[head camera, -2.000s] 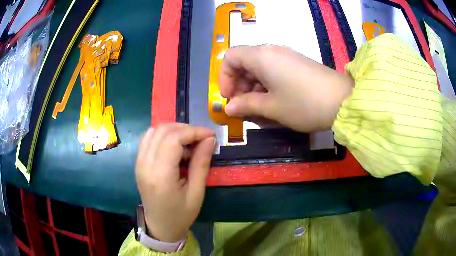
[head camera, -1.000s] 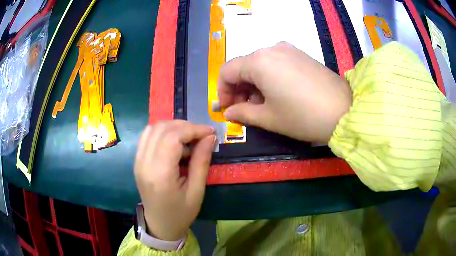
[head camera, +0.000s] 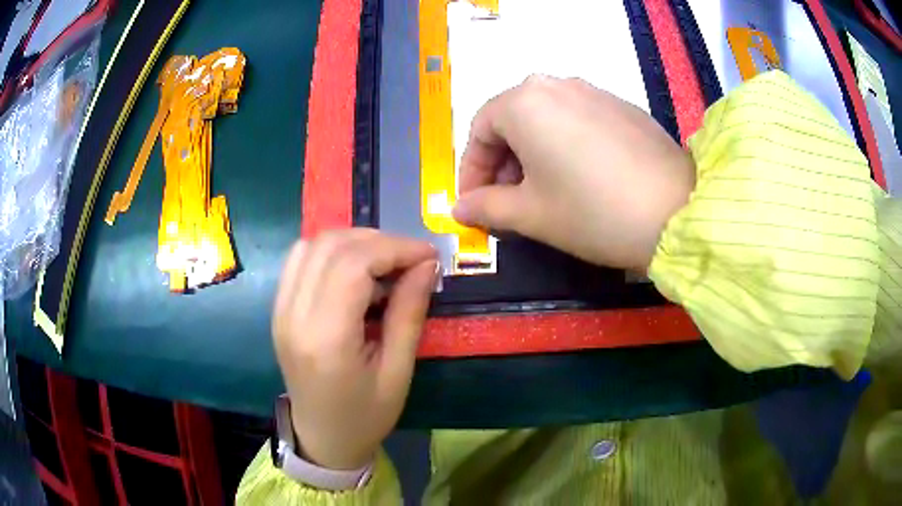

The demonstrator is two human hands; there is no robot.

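Note:
An orange flex cable (head camera: 435, 109) lies along the left part of the white display panel (head camera: 554, 44), its lower end at the pale connector (head camera: 475, 265) by the black lower edge. My right hand (head camera: 574, 178) pinches at the cable's lower bend; whether it grips the cable or only touches it is hard to tell. My left hand (head camera: 356, 336) is at the tray's lower left, thumb and forefinger closed on a small pale tape piece (head camera: 438, 277) beside the connector. The panel sits in a red foam tray (head camera: 329, 128).
A pile of orange flex cables (head camera: 193, 178) lies on the green mat (head camera: 267, 326) at left. Beyond it are a black strip with yellow edge (head camera: 94, 178) and a crinkled clear bag (head camera: 40, 168). A second panel with an orange cable (head camera: 754, 49) is at upper right.
The view has shifted slightly. My right hand stays at the cable's lower bend, with slight finger movement. My left hand stays near the connector, still pinching the small piece.

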